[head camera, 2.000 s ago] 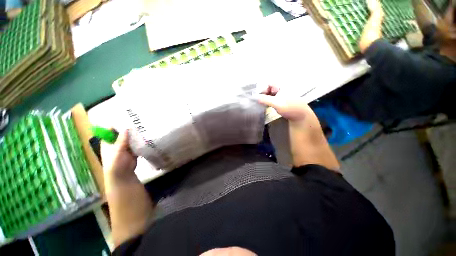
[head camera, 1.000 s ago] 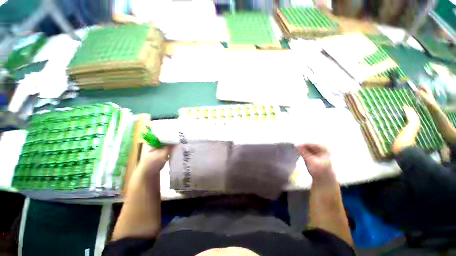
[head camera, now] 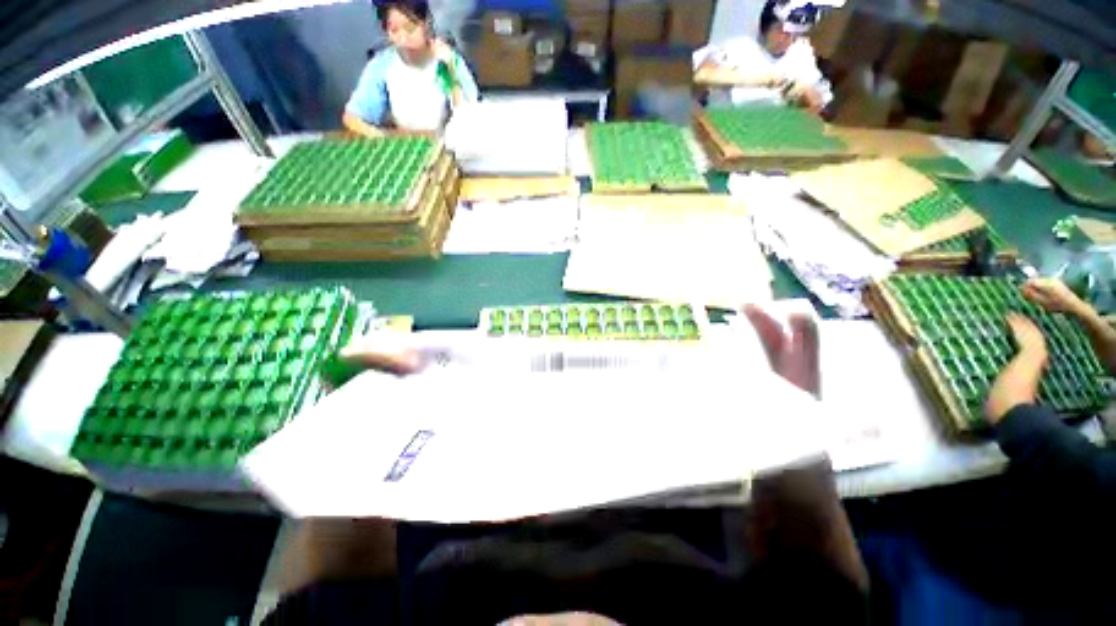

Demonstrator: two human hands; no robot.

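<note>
A large white newspaper sheet [head camera: 551, 428] with some dark print is spread in front of me, hiding my wrists and part of the cardboard. My left hand [head camera: 394, 361] is blurred and grips its upper left edge. A bright green clump [head camera: 339, 368] shows at the fingers of that hand. My right hand [head camera: 789, 346] is blurred at the sheet's upper right edge, holding it; its exact finger contact is unclear. Behind the sheet, rows of laid-out green pieces [head camera: 594, 322] show along the far edge.
A stack with paper layers [head camera: 214, 379] stands close at left. Cardboard-layered stacks stand behind left [head camera: 343, 177] and at right [head camera: 979, 330], where another person's hands work. A blank cardboard sheet [head camera: 661, 245] and loose papers [head camera: 814, 251] lie beyond. Two people sit opposite.
The newspaper sheet has been raised and spread wider, with its pale side now showing. Both hands are still at its edges. The view has tilted up, showing people opposite.
</note>
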